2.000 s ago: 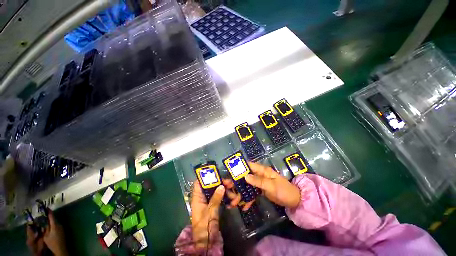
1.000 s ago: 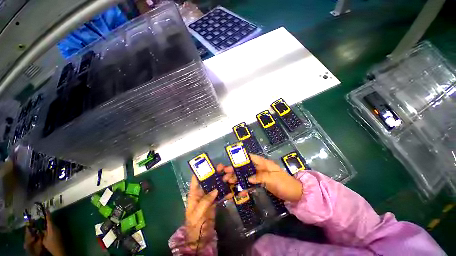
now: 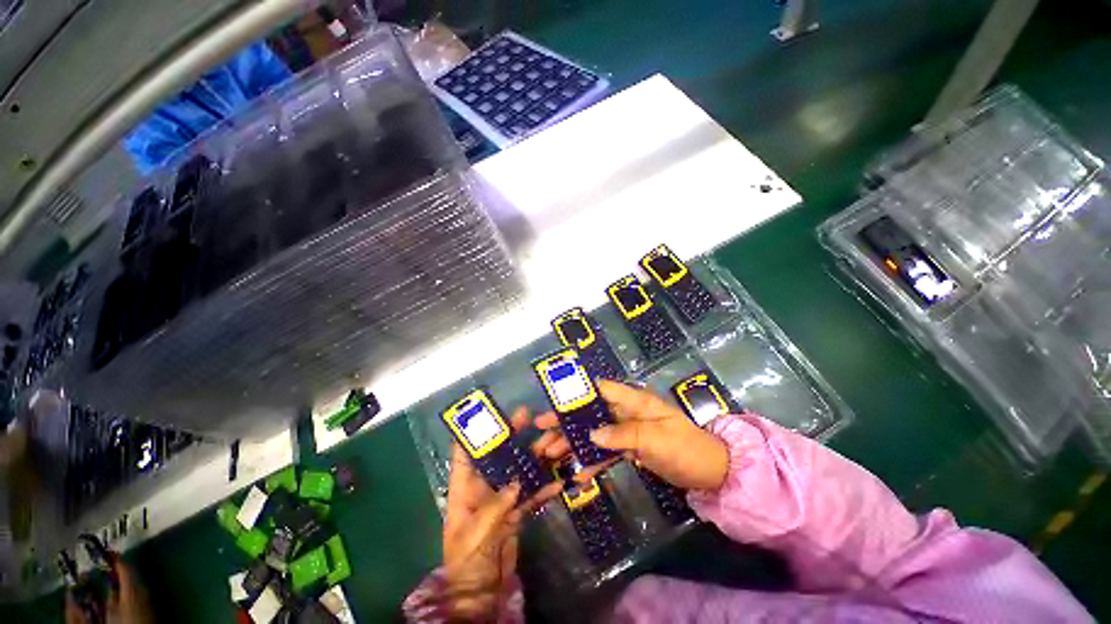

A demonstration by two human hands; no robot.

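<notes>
My left hand (image 3: 479, 527) holds a black keypad phone with a yellow frame (image 3: 478, 423); its screen glows white. My right hand (image 3: 658, 435) holds a second such phone (image 3: 567, 380), its screen glowing white and blue. Both phones are face up, side by side, above a clear blister tray (image 3: 780, 366). In the tray, three phones with dark screens lie along the back, one of them here (image 3: 664, 267). Another phone (image 3: 701, 399) lies behind my right hand, and one (image 3: 593, 524) lies below both hands. My hands and sleeves hide part of the tray.
A tall stack of clear trays (image 3: 353, 256) stands at the left on a white strip (image 3: 646, 159). Green, black and white batteries (image 3: 286, 536) are heaped left of my hands. Another person's hands (image 3: 107, 595) are at lower left. Clear trays (image 3: 1011, 354) at right hold one phone (image 3: 908, 262).
The left phone has tilted and moved slightly left, away from the right one. Both hands still hold their phones. The whole view has shifted a little.
</notes>
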